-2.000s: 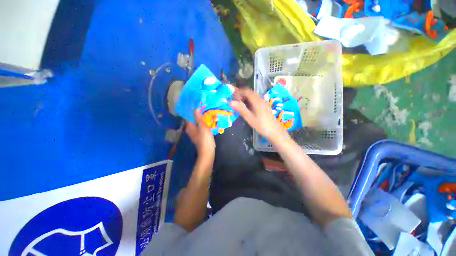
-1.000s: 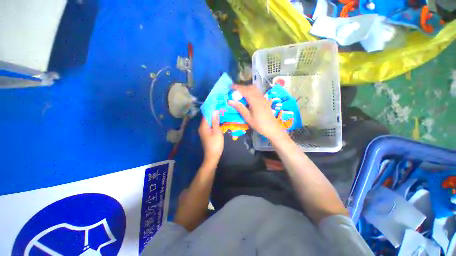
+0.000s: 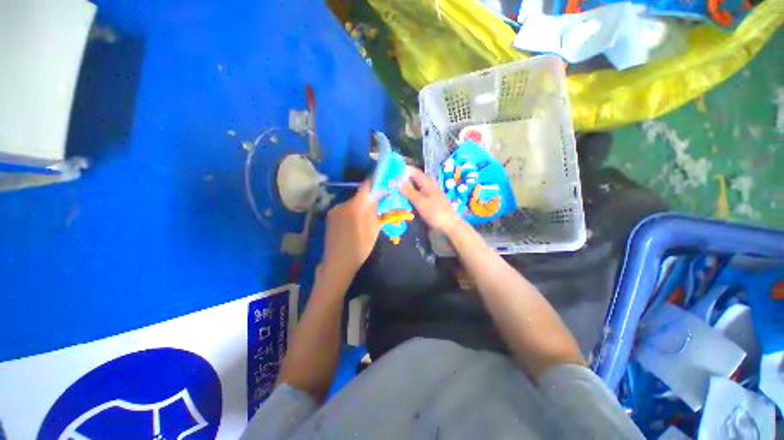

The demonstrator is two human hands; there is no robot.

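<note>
A blue fabric piece (image 3: 395,198) with an orange part at its lower end is held between both hands, seen nearly edge-on. My left hand (image 3: 354,225) grips its left side. My right hand (image 3: 426,198) grips its right side. The pale round filling nozzle (image 3: 300,183) is on the blue machine wall to the left. A thin metallic tube (image 3: 342,184) points from it toward the piece; its tip is hard to make out near my left hand. Another blue piece (image 3: 478,183) with white lumps and an orange curved part lies in the basket.
The white perforated basket (image 3: 578,193) stands right of my hands. A blue tub (image 3: 638,288) of pieces is lower right. A yellow sack (image 3: 632,96) with more pieces is top right. The blue machine (image 3: 198,94) with a mask sign (image 3: 137,391) fills the left.
The held piece has moved off the nozzle to the right and turned from face-up to nearly edge-on. The tube now shows. My left hand has shifted its grip. The view has shifted slightly.
</note>
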